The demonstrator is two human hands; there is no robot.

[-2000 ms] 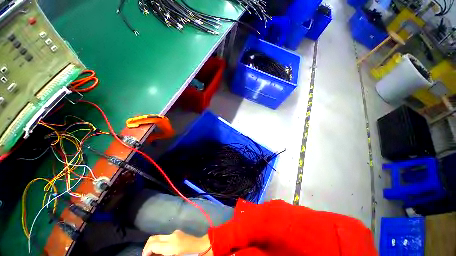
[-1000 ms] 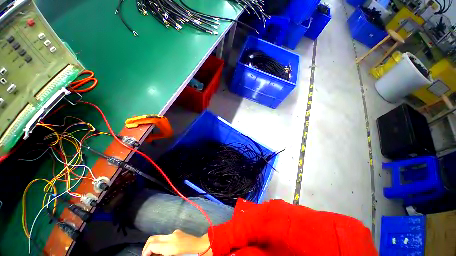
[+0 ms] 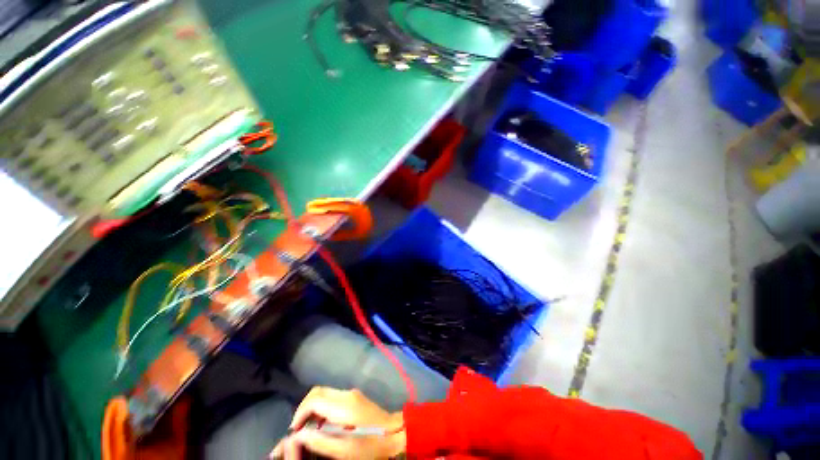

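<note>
My right hand (image 3: pixel 346 424), in a red sleeve, is at the bottom centre over my lap, fingers curled around a slim pale test probe (image 3: pixel 346 430). The red test lead (image 3: pixel 357 310) runs from the tester side across the fixture board to this hand's wrist. The orange-brown fixture board (image 3: pixel 168 372) lies along the bench edge, with sockets and an orange clamp (image 3: pixel 343 216) at its far end. Loose fixture wires (image 3: pixel 151 280) lie behind it. A black cable (image 3: pixel 339 280) extends from the board towards my lap. My left hand is not in view. The image is blurred.
The beige cable tester (image 3: pixel 112 112) stands on the green bench (image 3: pixel 310 117). Black cables (image 3: pixel 391 45) lie at its far end. A blue bin (image 3: pixel 532 328) of black cables is beside my legs. Another blue bin (image 3: pixel 530 184) and a red bin (image 3: pixel 436 162) are beyond.
The view has swung so the bench and bins appear further right, and more of the tester shows. The probe now shows in my right hand. The lower orange clamp has come into view.
</note>
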